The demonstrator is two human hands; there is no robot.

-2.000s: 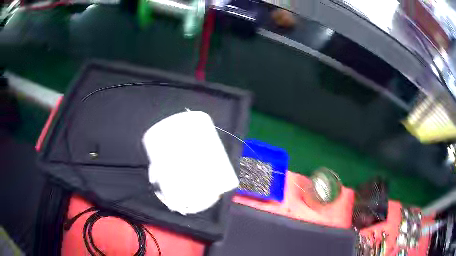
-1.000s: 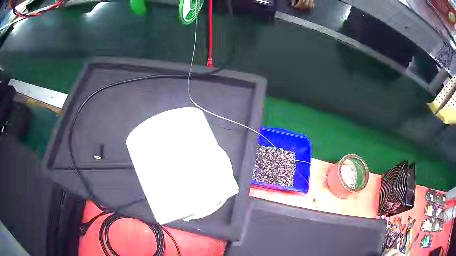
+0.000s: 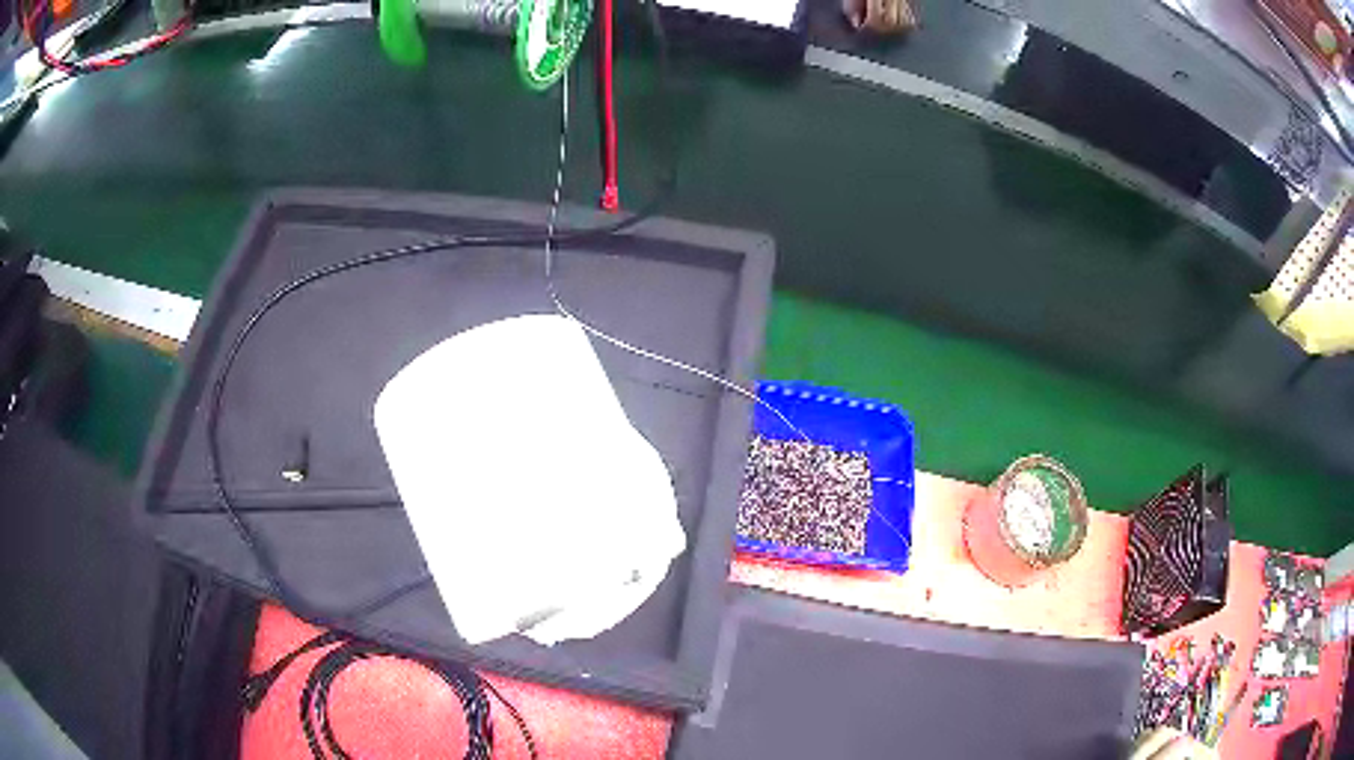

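Note:
A large white roll (image 3: 520, 475) lies on the black foam tray (image 3: 728, 446), slightly right of its middle. Its lower end looks uneven. A dark cable (image 3: 226, 401) curves over the tray and runs to the roll's lower left side. A small dark part with a bright tip (image 3: 294, 472) is at the tray's left. My left hand is out of the picture. A pale, blurred shape (image 3: 1173, 750) is cut off by the bottom edge at the right; it may be my right hand, but I cannot tell. No hand touches the roll.
A thin strand runs from the green spool (image 3: 554, 42) over the tray to the blue bin (image 3: 891, 475) of small metal parts. A glass dish (image 3: 1028, 512), a black fan (image 3: 1176, 557), tools and small boards (image 3: 1289, 624) stand right. A coiled black cable (image 3: 394, 653) lies on red matting.
The view has steadied and shifted slightly. The roll keeps its place on the tray. The pale shape at the bottom right shows a little more than one second ago.

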